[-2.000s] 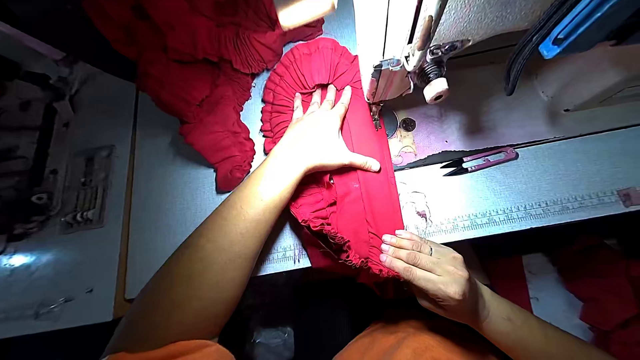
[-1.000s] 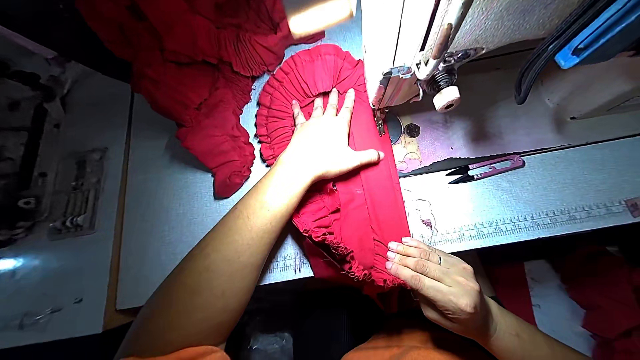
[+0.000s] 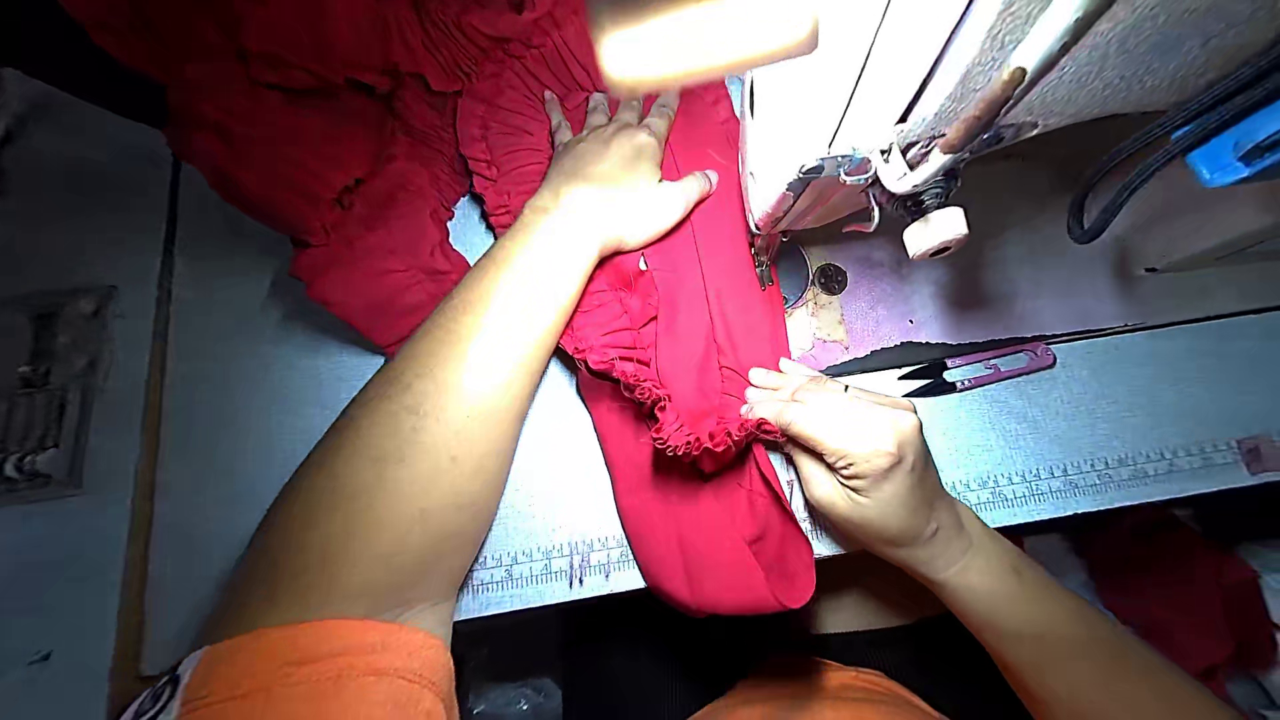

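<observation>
Red gathered fabric [image 3: 700, 300] lies along the left side of the sewing machine's presser foot [image 3: 765, 268], its right edge under or against the foot. My left hand [image 3: 622, 185] rests flat on it, fingers spread, left of the machine head [image 3: 810, 130]. At the fabric's near right edge, close to a frayed ruffled end, my right hand [image 3: 850, 440] pinches the cloth between thumb and fingers. Below that ruffle a smooth, rounded part of the cloth hangs over the table's front edge. Thread snips [image 3: 985, 368] with a purple handle lie just right of my right hand.
More gathered red cloth [image 3: 370, 200] is heaped at the upper left. A measuring tape strip [image 3: 1100, 475] runs along the table's front edge. A blue object [image 3: 1235, 150] with a black cord is at the upper right. Red cloth [image 3: 1170, 590] lies below the table at the right.
The fabric and both hands have moved away from me along the machine. The ruffled end has left the table's front edge, and a smooth, rounded part of the cloth now shows below it.
</observation>
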